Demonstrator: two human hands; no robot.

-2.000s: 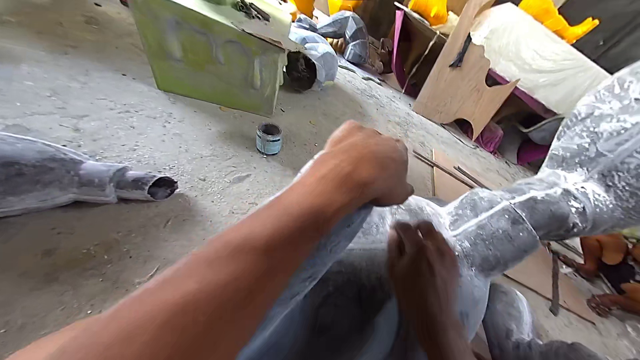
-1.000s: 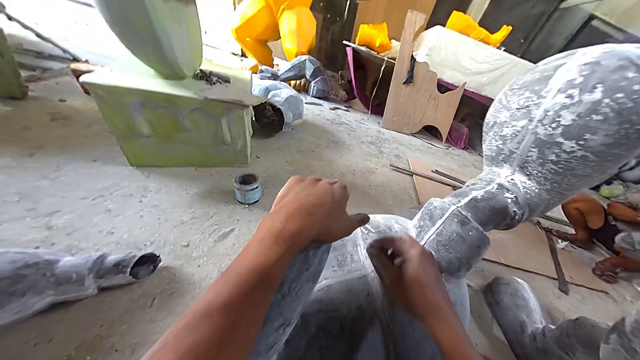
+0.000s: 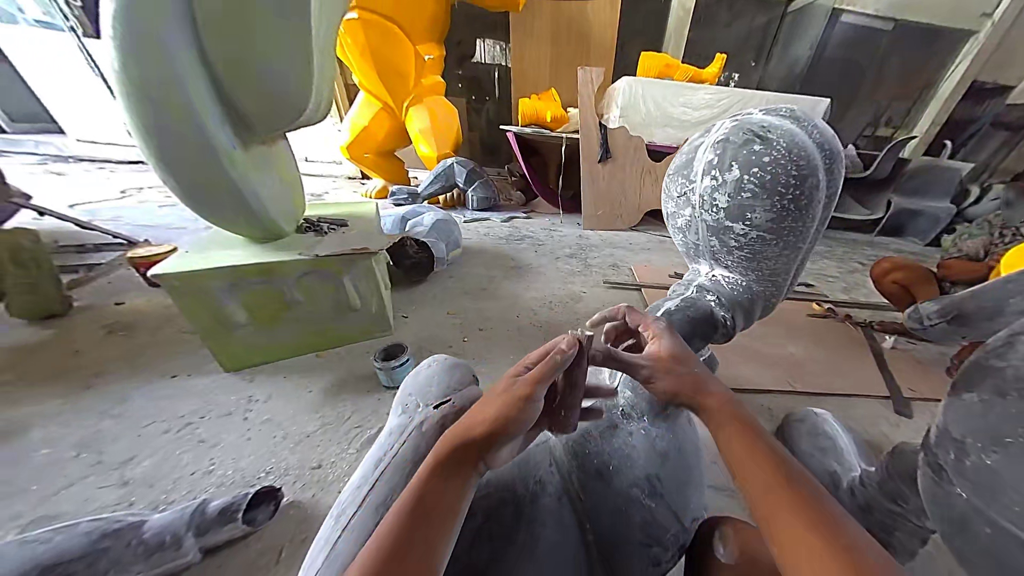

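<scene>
In my left hand is a folded piece of dark reddish-brown sandpaper, held upright between thumb and fingers. My right hand is at its upper edge, the fingers bent and close to it; whether they grip it I cannot tell. Both hands are above the gray body of a large molded figure. Its bulbous, white-scuffed head-like part rises beyond my right hand. A gray limb-like part with a seam and a small dark slit lies beside my left forearm.
A small open can stands on the floor near a green pedestal. A hollow gray limb lies at lower left. Brown board with a dark strip lies at right, near a seated person. A yellow figure stands behind.
Both hands have come up off the gray body and together, and the sandpaper now shows between them. Earlier they rested on or close to its surface. The view has tilted upward.
</scene>
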